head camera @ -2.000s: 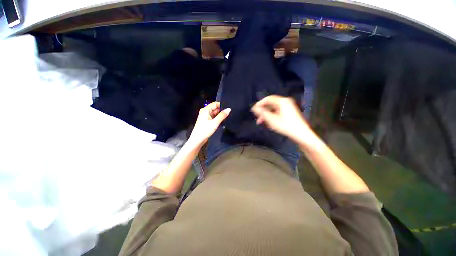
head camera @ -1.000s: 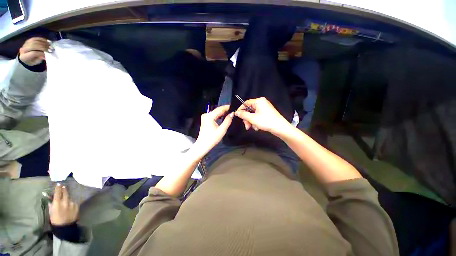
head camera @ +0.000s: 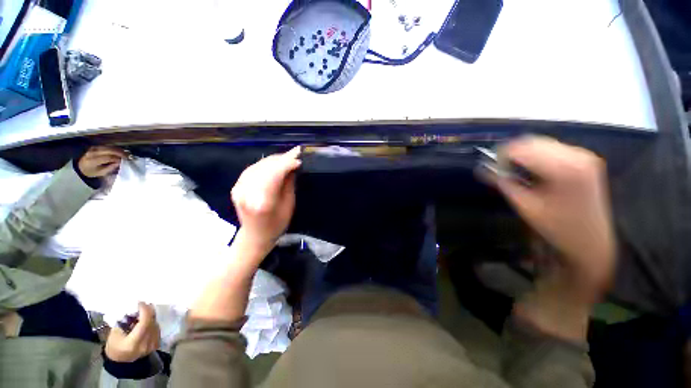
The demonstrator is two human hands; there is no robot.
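Note:
A dark garment point(head camera: 364, 204) hangs between my hands below the table's edge. My left hand point(head camera: 267, 195) pinches its upper edge at the left. My right hand point(head camera: 557, 193) is raised at the right, blurred, with a slim metallic tool point(head camera: 489, 154), possibly thread snips, in its fingers. Whether this hand also grips the cloth cannot be told. No needle or thread can be made out.
On the white tabletop point(head camera: 189, 91) are a round dish with small dark buttons point(head camera: 322, 45), a dark phone-like object point(head camera: 468, 29), a phone point(head camera: 56, 85) and a blue box point(head camera: 21, 76). At left, another person's hands point(head camera: 135, 333) hold white cloth point(head camera: 151, 242).
The view has tilted up to show the tabletop. My hands have parted from their close pinch over the lap; the left has risen with the cloth, the right has swung out to the right.

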